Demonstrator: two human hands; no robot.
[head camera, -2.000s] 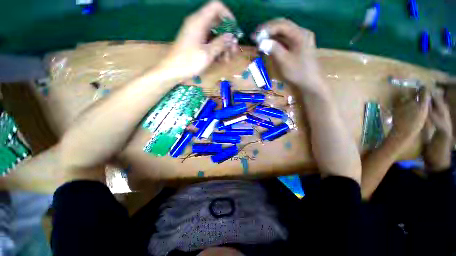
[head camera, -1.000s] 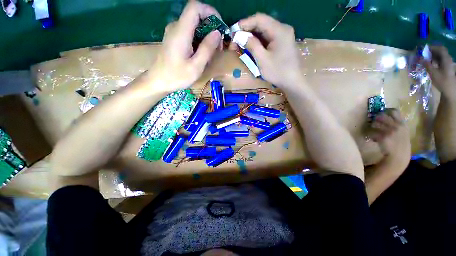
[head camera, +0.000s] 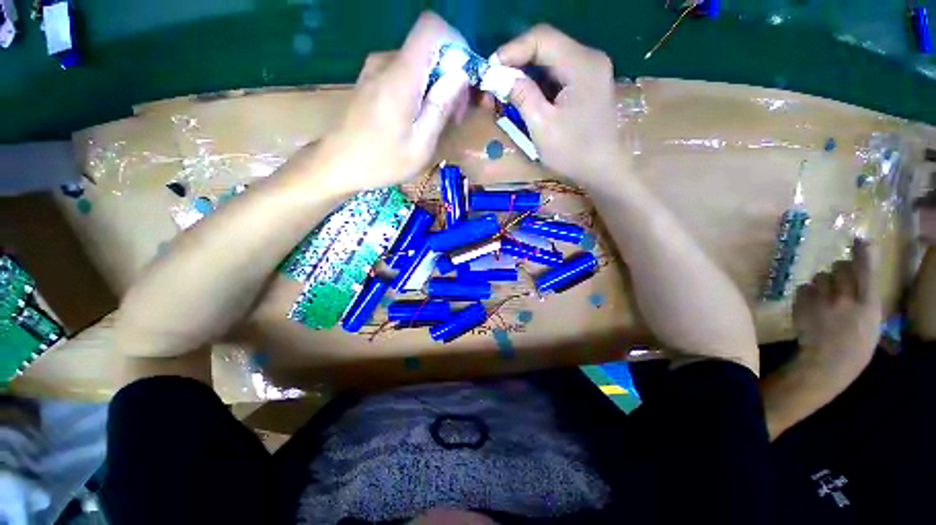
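Observation:
My left hand (head camera: 408, 108) holds a small green circuit board (head camera: 454, 62) at its fingertips, near the edge of the green belt. My right hand (head camera: 562, 97) is close beside it, its fingertips with white coverings touching the board's right end. A blue battery cell with a white pad (head camera: 518, 135) hangs below my right fingers; how it is held is partly hidden. A pile of blue battery cells (head camera: 467, 234) with thin wires lies on the cardboard below. Green PCB panels (head camera: 349, 251) lie left of the pile.
The green belt (head camera: 257, 46) runs along the far side, with blue cells at its left and right. More green panels (head camera: 23, 318) are at the far left. Another person's hand (head camera: 836, 313) is at the right, beside a green board strip (head camera: 786, 254). Taped cardboard (head camera: 677, 133) covers the bench.
My hands have come together at the board, and the white-padded cell has left the cardboard. Cells on the belt have shifted left. The other person's hand and the board strip at right have moved.

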